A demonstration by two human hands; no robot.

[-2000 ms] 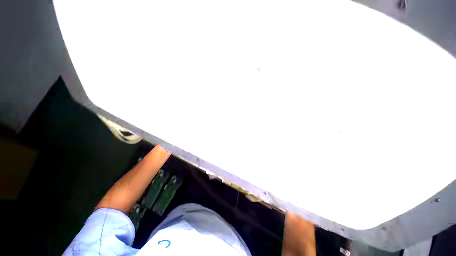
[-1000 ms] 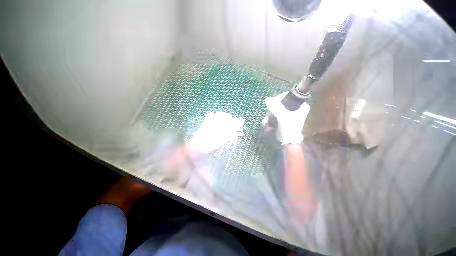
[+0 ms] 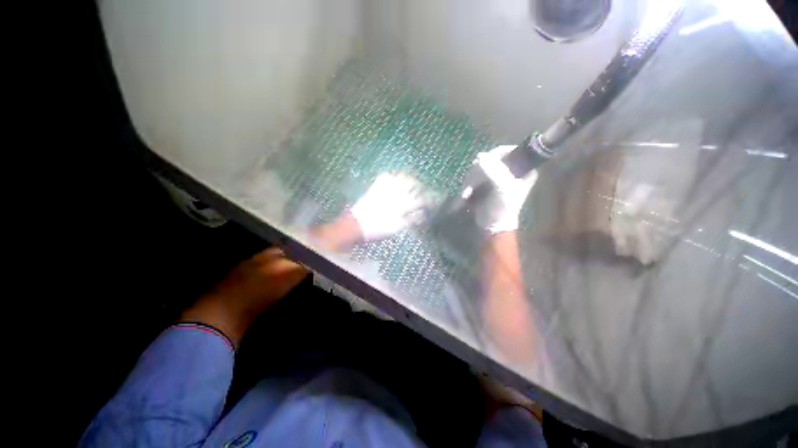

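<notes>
Through the window, my left hand in a white glove shows above the perforated grate. Glare washes out its fingers, and I cannot tell whether it holds a board. My right hand, also white-gloved, is closed around the dark nozzle at the end of the thick speckled hose. The nozzle's front end points down and left toward my left hand. A dark blurred patch lies between the two hands; its nature is unclear.
A round dark port is on the back wall. A brown cardboard piece stands right of the grate, beside a pale crumpled item. The viewing window's lower frame crosses above my forearms. Reflections and dark streaks cover the window's right side.
The window went from full white glare to see-through. Since one second ago, the cabinet view has shifted, my left hand sits closer to the nozzle's line, and the hose bends more.
</notes>
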